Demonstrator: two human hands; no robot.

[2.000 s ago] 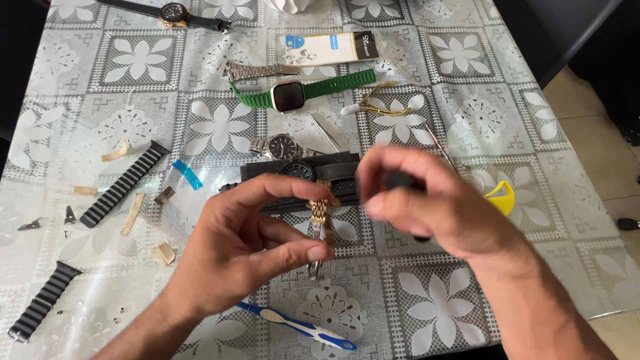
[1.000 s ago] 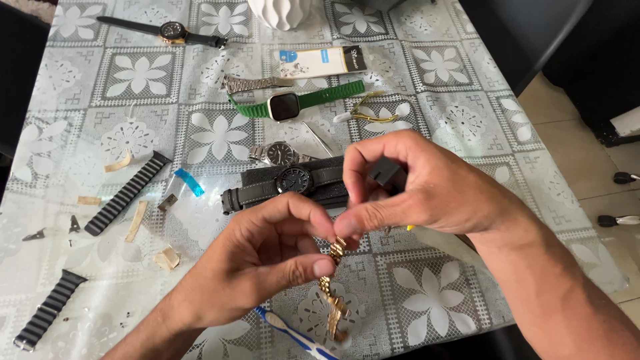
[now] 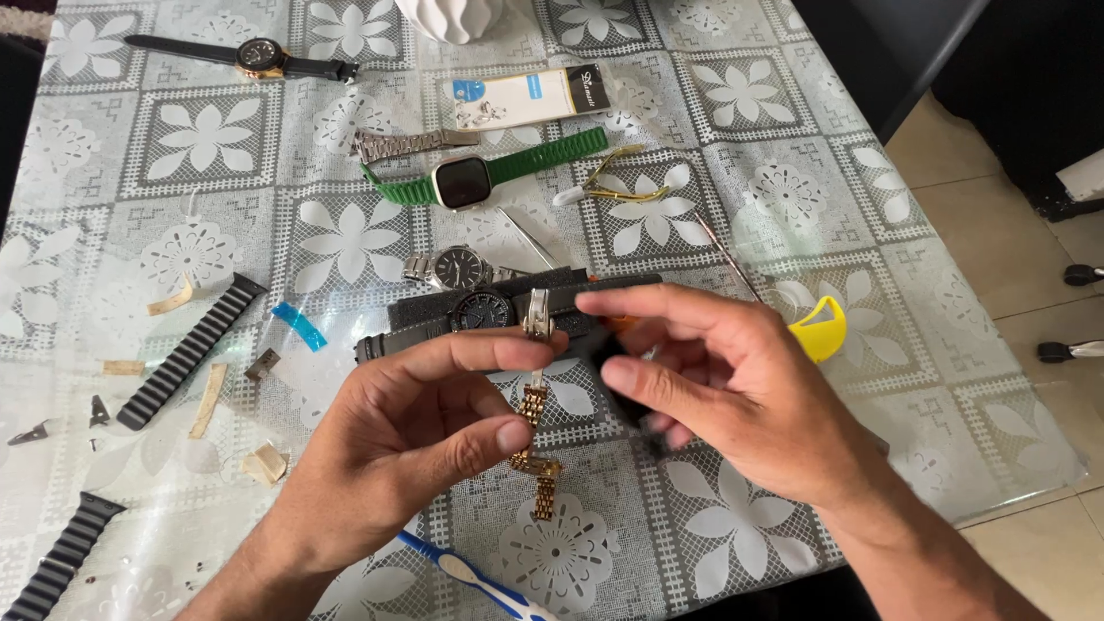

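Note:
My left hand (image 3: 431, 431) holds a gold-coloured metal watch bracelet (image 3: 533, 405) between thumb and fingers; its silver clasp stands up above the index finger and its lower links hang under the thumb. To the right, my right hand (image 3: 707, 388) has a black object (image 3: 614, 371), blurred, against its fingers; what it is cannot be told. Behind the hands lie a black watch with a dark strap (image 3: 483, 312) on a black foam piece and a silver watch with a black dial (image 3: 459, 269). A blue and white toothbrush (image 3: 474, 578) lies below the bracelet.
Farther back lie a green-strapped smartwatch (image 3: 462, 183), a metal bracelet (image 3: 414, 145), a packaged card (image 3: 530, 97), gold-coloured eyeglass parts (image 3: 625, 185) and a black-strapped watch (image 3: 260, 57). Ribbed black straps (image 3: 191, 352) and tape scraps lie left; a yellow plastic piece (image 3: 819, 329) lies right.
The bracelet has turned in my left hand, so its silver clasp now points up. My right hand has moved away from the bracelet, which it touched one second ago.

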